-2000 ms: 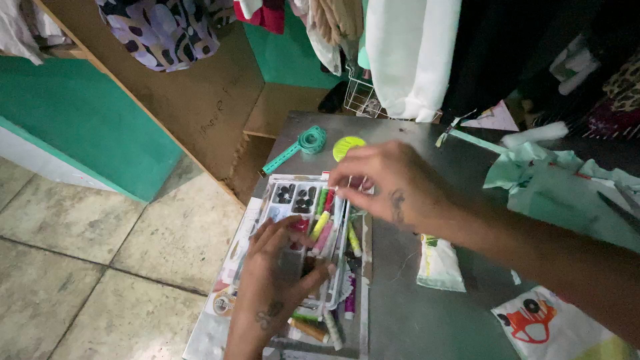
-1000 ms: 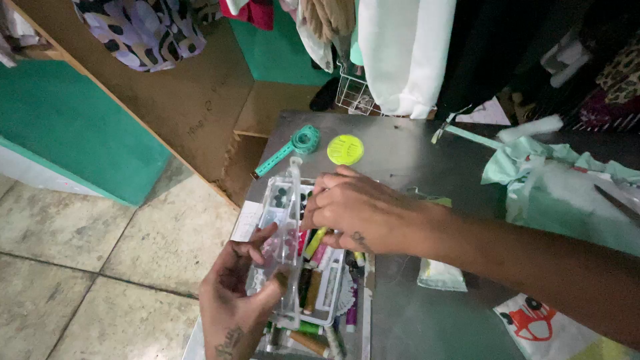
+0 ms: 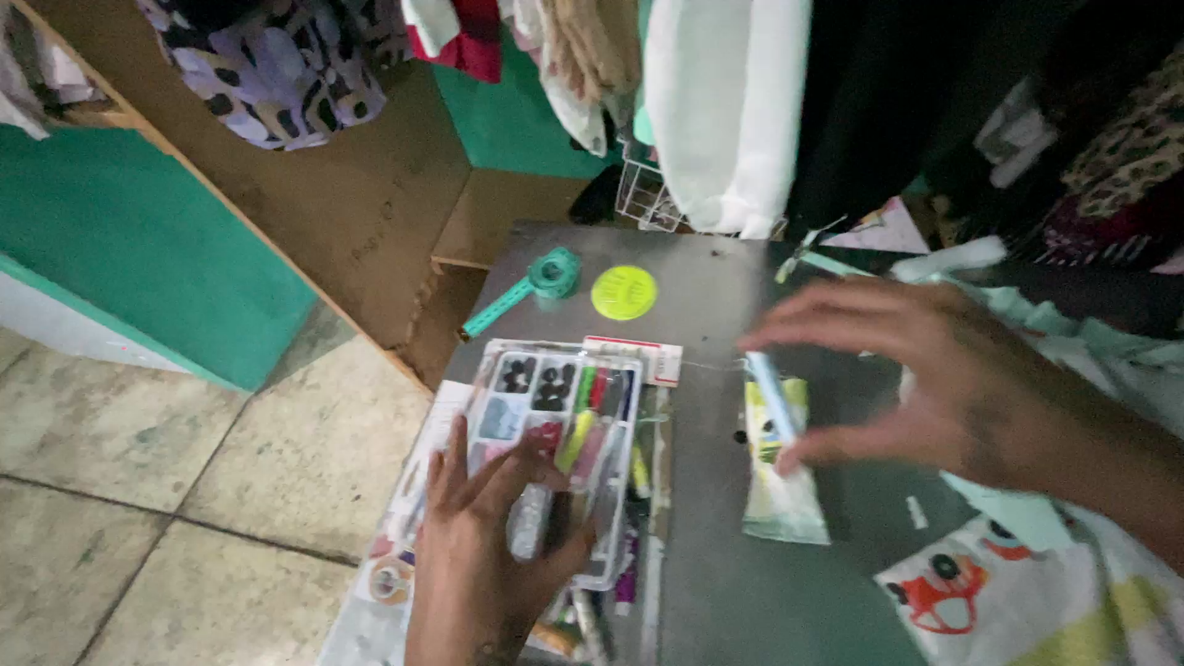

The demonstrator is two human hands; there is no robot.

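A clear plastic compartment box lies on the dark grey table, with black buttons and colourful thread spools inside. Over its lower part is my left hand, fingers apart, hiding some compartments; whether it touches the box is unclear. To the right, my right hand holds a slim pale blue stick-like item between finger and thumb, above a yellow and white packet. Beyond the box lie a rolled teal tape measure and a round neon-yellow piece.
More spools lie under and beside the box. Pale green ruffled fabric and a printed cloth are at the right. Clothes hang behind the table, near a white wire basket. A wooden shelf unit stands at the left.
My right hand has moved right, off the box, and now has the pale blue item in it. My left hand held a clear strip-like plastic part upright over the box a second ago.
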